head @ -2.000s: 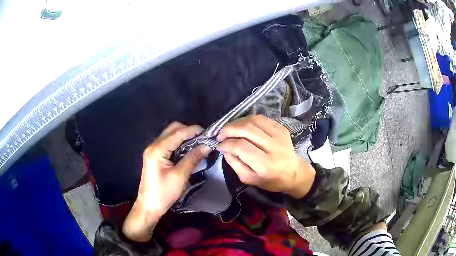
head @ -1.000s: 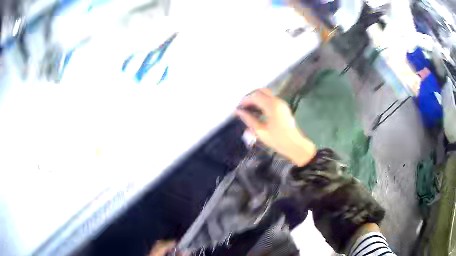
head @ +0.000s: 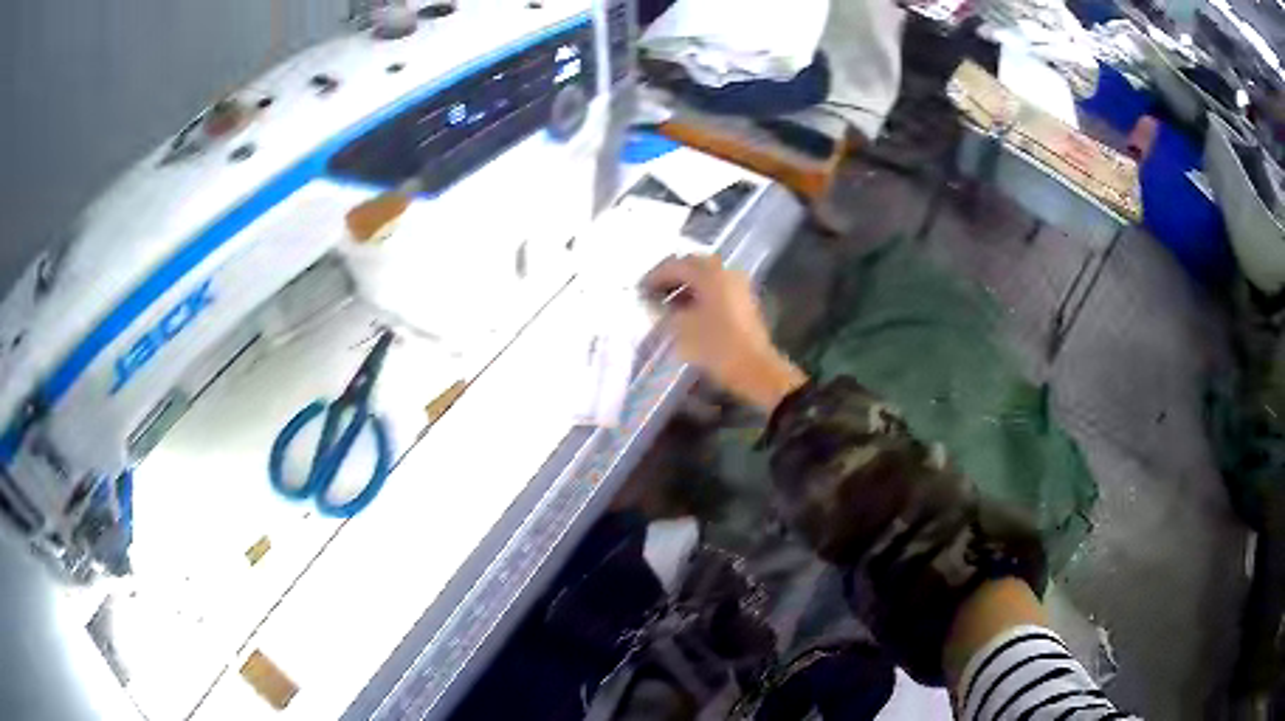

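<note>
My right hand (head: 716,321) is over the right end of the white machine table (head: 486,486), at the thin white paper slips (head: 606,369). Its fingers are curled and blurred; I cannot tell whether they pinch anything. My left hand is out of the picture. The dark denim garment (head: 585,599) hangs low in front of the table, bunched, with pale loose threads along its edges.
Blue-handled scissors (head: 331,454) lie on the table below the JACK sewing machine (head: 197,268). Brown tape patches (head: 268,679) and a ruler tape (head: 486,620) are on the table. Green cloth (head: 944,380) is heaped at right, beside the grey floor.
The view has swung up from the garment to the machine table. Both hands were pinching the garment's edge; my right hand has moved to the paper slips and my left has left the picture.
</note>
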